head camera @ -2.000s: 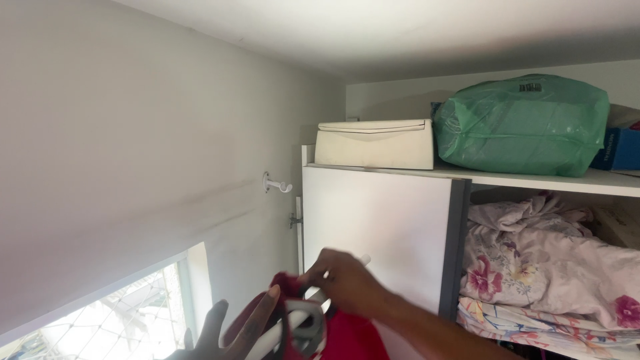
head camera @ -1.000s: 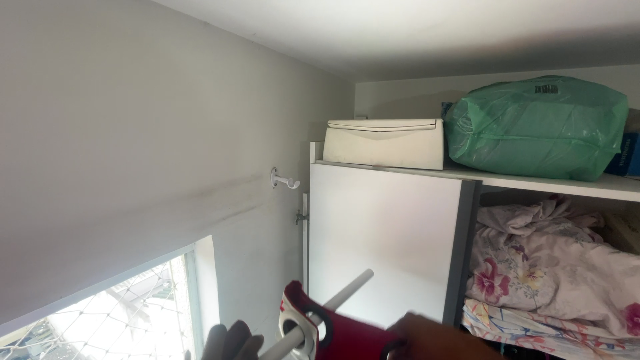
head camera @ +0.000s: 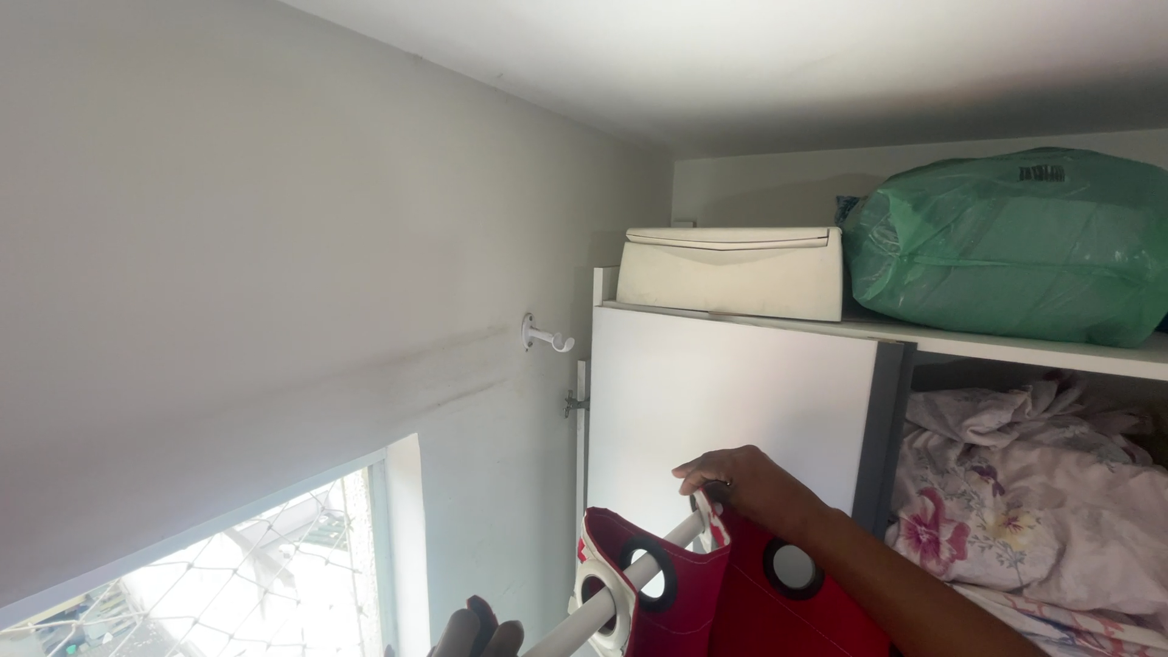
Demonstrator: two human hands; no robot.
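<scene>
A red curtain [head camera: 766, 584] with metal eyelets hangs partly threaded on a white curtain rod [head camera: 575, 630], low in the centre of the view. My right hand [head camera: 753, 484] grips the curtain's top edge by an eyelet at the rod's far end. One eyelet [head camera: 793, 568] under my right forearm has no rod through it. At the bottom edge, my left hand [head camera: 479, 631] shows only its fingers, close to the left of the rod; its hold is hidden. A white rod bracket [head camera: 549, 338] is fixed to the wall, above and left of the curtain.
A white cabinet [head camera: 721, 392] with a dark edge stands at the right. On its top lie a cream case [head camera: 730, 274] and a green plastic bag [head camera: 1013, 246]. Floral bedding [head camera: 1031, 493] fills the shelf below. A window with netting [head camera: 255, 566] is at lower left.
The rod's far end, bare and sticking out one second ago, now meets an eyelet at my right hand. More of the curtain and its eyelets shows.
</scene>
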